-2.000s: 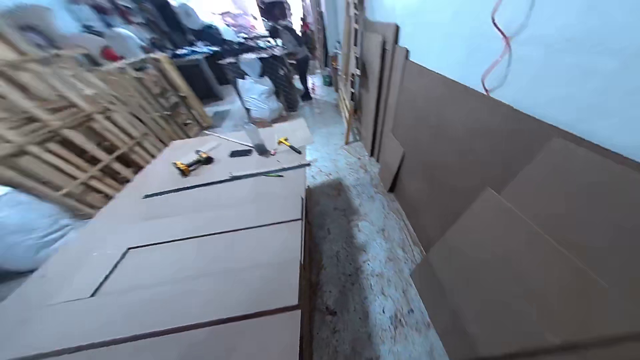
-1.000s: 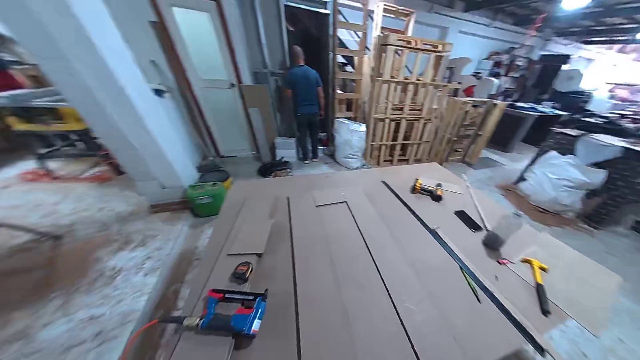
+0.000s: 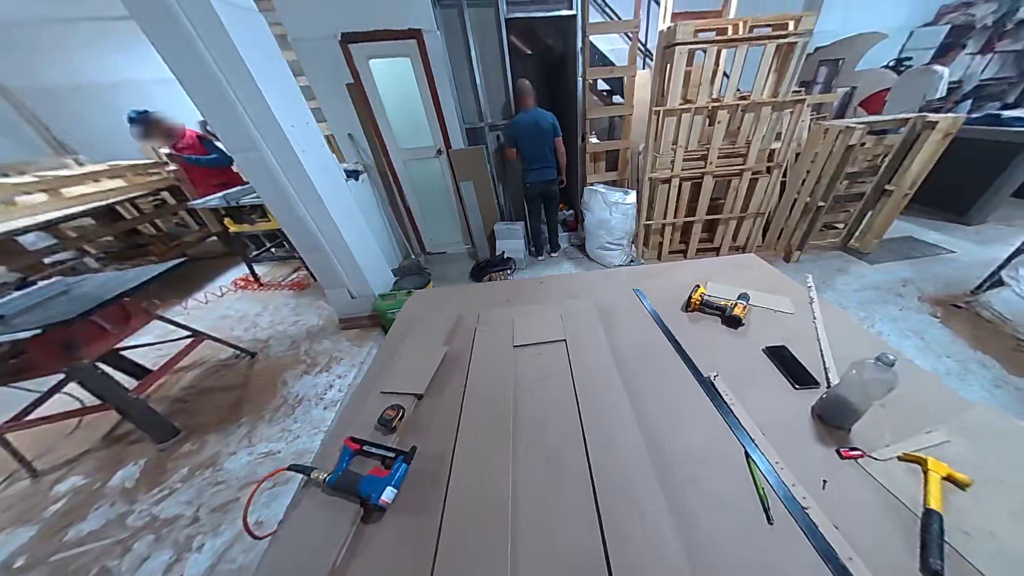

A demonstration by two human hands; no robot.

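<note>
Neither of my hands shows. Before me lies a large brown board surface (image 3: 640, 448) with cut panel strips (image 3: 544, 448) on it. A blue pneumatic stapler (image 3: 370, 478) with a red hose rests at the left edge, a tape measure (image 3: 391, 418) just beyond it. To the right lie a long dark metal straightedge (image 3: 740, 428), a green pencil (image 3: 758, 488), a yellow cordless drill (image 3: 718, 306) and a black phone (image 3: 790, 367). A plastic bottle (image 3: 856, 392) lies tilted near a yellow-headed hammer (image 3: 933, 512) and a small red-handled tool (image 3: 853, 454).
A person in a blue shirt (image 3: 534, 152) stands at a dark doorway beyond the board. Another person in red (image 3: 196, 160) is at the left, behind a pillar (image 3: 256, 152). Wooden pallet frames (image 3: 720, 160), a white sack (image 3: 610, 224) and a red-legged stand (image 3: 88, 352) stand around.
The view has swung far left from the wall with leaning boards, then closer over the stapler side. The person in blue remains by the doorway.
</note>
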